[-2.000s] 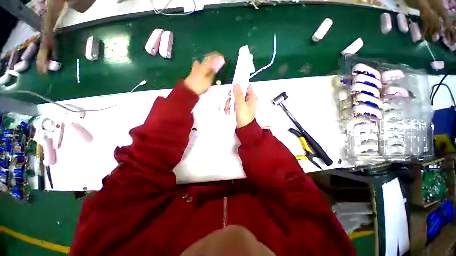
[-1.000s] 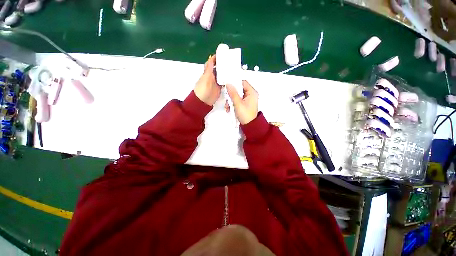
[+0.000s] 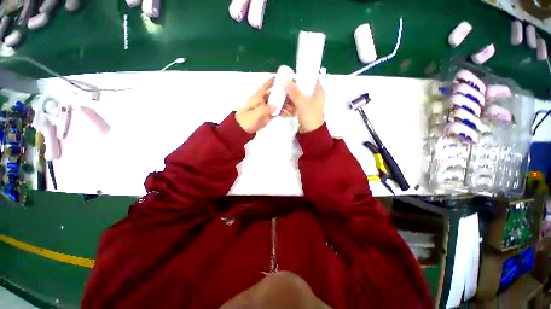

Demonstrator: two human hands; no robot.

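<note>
My left hand (image 3: 255,112) holds a pale device housing (image 3: 280,90) upright between its fingers, over the white bench (image 3: 181,133). My right hand (image 3: 310,110) holds a white sticker strip (image 3: 310,57) that sticks up beyond the fingers over the green belt's edge. The right fingertips are at the housing's right side, and the two hands nearly touch. Any single sticker at the fingertips is too small to tell.
A small hammer (image 3: 377,140) and yellow-black pliers (image 3: 379,166) lie right of my hands. A clear blister tray (image 3: 504,151) with curved parts stands further right. Pink housings (image 3: 365,43) lie on the green belt (image 3: 187,36). Pink parts (image 3: 94,119) and a blue cluster (image 3: 12,151) lie left.
A second ago the strip was beside the housing; now it stands apart to the right, with my right hand. Earlier, my left hand was over the belt; now it is back over the bench.
</note>
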